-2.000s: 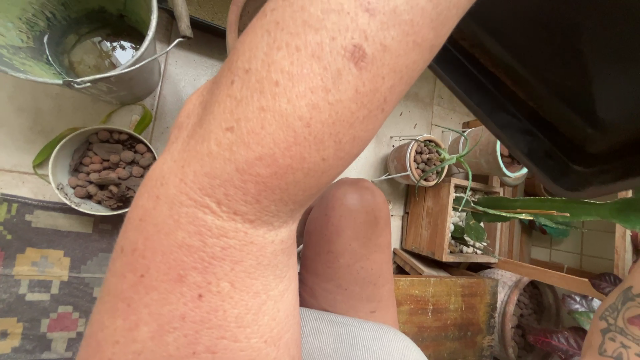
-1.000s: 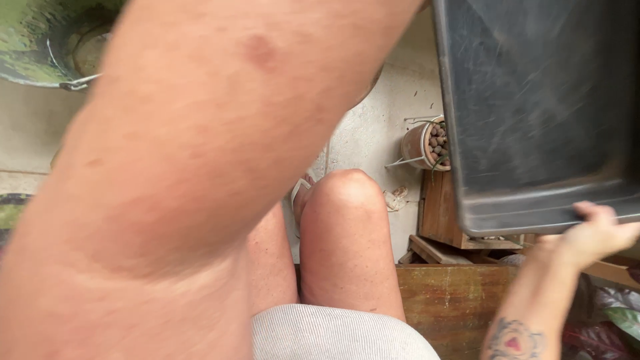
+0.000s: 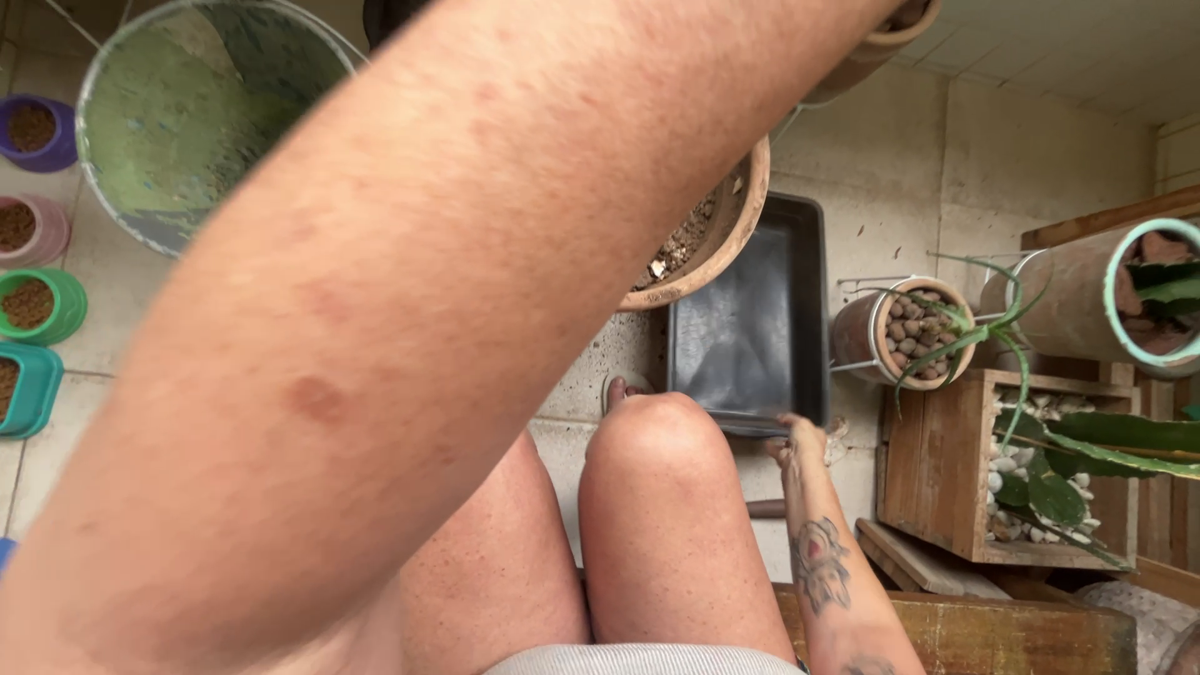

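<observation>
My right hand [image 3: 800, 442] is at the near right corner of a black plastic tray [image 3: 745, 347], its fingers at the rim. The tray lies on the tiled floor in front of my knees. My left forearm and elbow cross the view from the lower left to the top, and my left hand is out of view. Behind that arm stands a round clay pot [image 3: 750, 211] with dry soil in it, partly hidden and overlapping the tray's left side in the view.
At the left stand a large green-stained bucket [image 3: 178, 122] and several small coloured pots [image 3: 45, 305]. Right of the tray are a clay pot with clay pebbles and a spiky plant [image 3: 923, 333], a wooden planter box [image 3: 928, 469], and a turquoise-rimmed pot [image 3: 1116, 300]. A wooden bench [image 3: 1012, 637] is below.
The black tray, earlier raised at the upper right, has come down to the floor before my knees, with my right hand at its near edge. The view has shifted, showing more pots.
</observation>
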